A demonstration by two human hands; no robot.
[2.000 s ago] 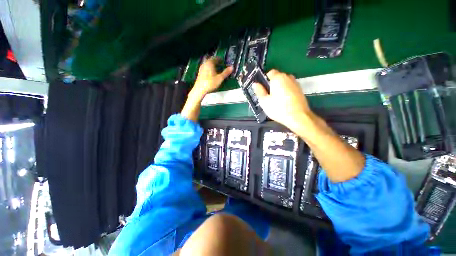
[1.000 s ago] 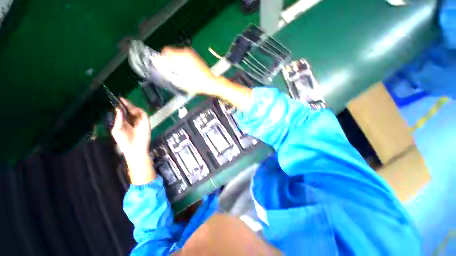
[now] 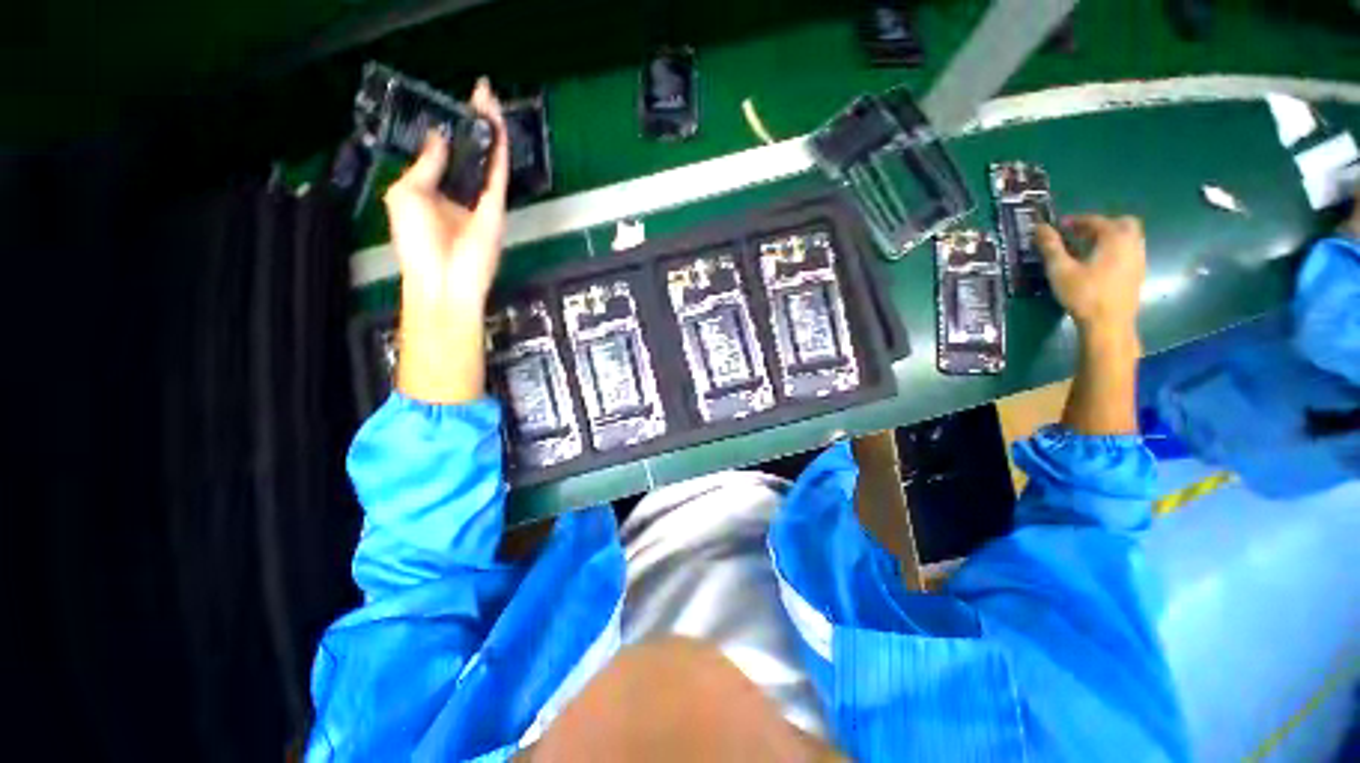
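Observation:
My left hand (image 3: 445,201) holds an open phone unit (image 3: 410,112) raised over the belt side at the upper left, between thumb and fingers. My right hand (image 3: 1101,268) is at the right, its fingertips on the edge of another open phone unit (image 3: 1023,224) lying on the green bench. A second loose unit (image 3: 971,303) lies just left of it. The black foam tray (image 3: 661,346) lies in front of me with several open units in its pockets, such as one unit (image 3: 610,365), batteries and boards facing up.
Clear frames (image 3: 899,172) lie stacked right of the tray near the white rail (image 3: 671,182). Units on the conveyor (image 3: 668,93) lie beyond the rail. Stacked black foam trays (image 3: 224,343) stand at left. A grey post (image 3: 1014,52) crosses above. Another person's blue sleeve (image 3: 1332,298) shows at right.
My right hand has moved from the upper left to the bench at the right, where a second loose unit now lies. My left hand stays at the upper left with a unit raised.

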